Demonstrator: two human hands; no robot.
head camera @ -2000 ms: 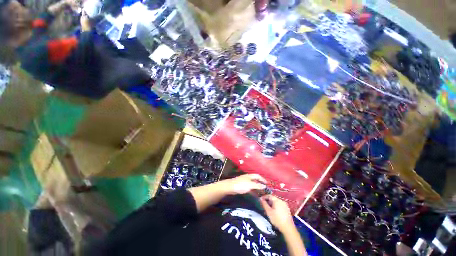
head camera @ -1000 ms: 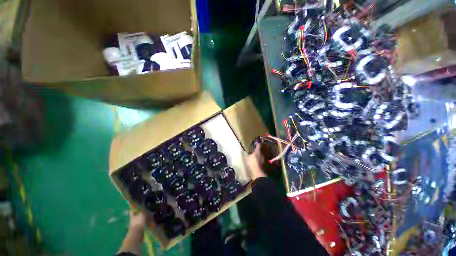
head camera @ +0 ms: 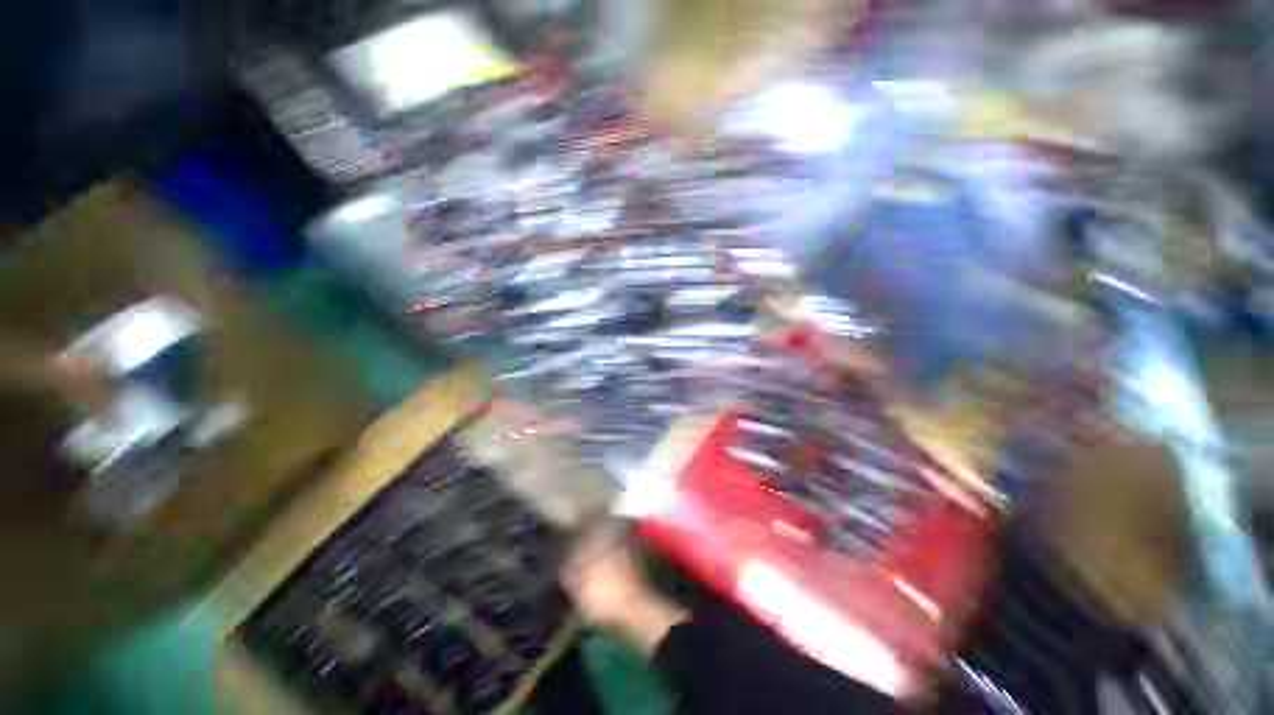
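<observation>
The frame is heavily blurred. An open brown carton (head camera: 349, 468) stands at lower left, holding rows of glossy black round units (head camera: 419, 601). A hand, which looks like my right hand (head camera: 615, 584), is at the carton's right edge, its dark sleeve running to the lower right. Blur hides its fingers and whether it holds anything. My left hand is not in view. A heap of silvery-white light boards (head camera: 615, 300) with bits of red wire lies behind the carton, reaching a red mat (head camera: 838, 636).
A larger brown carton (head camera: 287, 398) with white pieces (head camera: 140, 342) stands at far left. More small parts (head camera: 838, 482) lie on the red mat. A blue surface (head camera: 922, 266) is behind it. Dark items are at lower right. Green floor (head camera: 126, 664) shows at lower left.
The view has swung right, so the carton of black units now sits lower left and the red mat shows more. My left hand has left the picture.
</observation>
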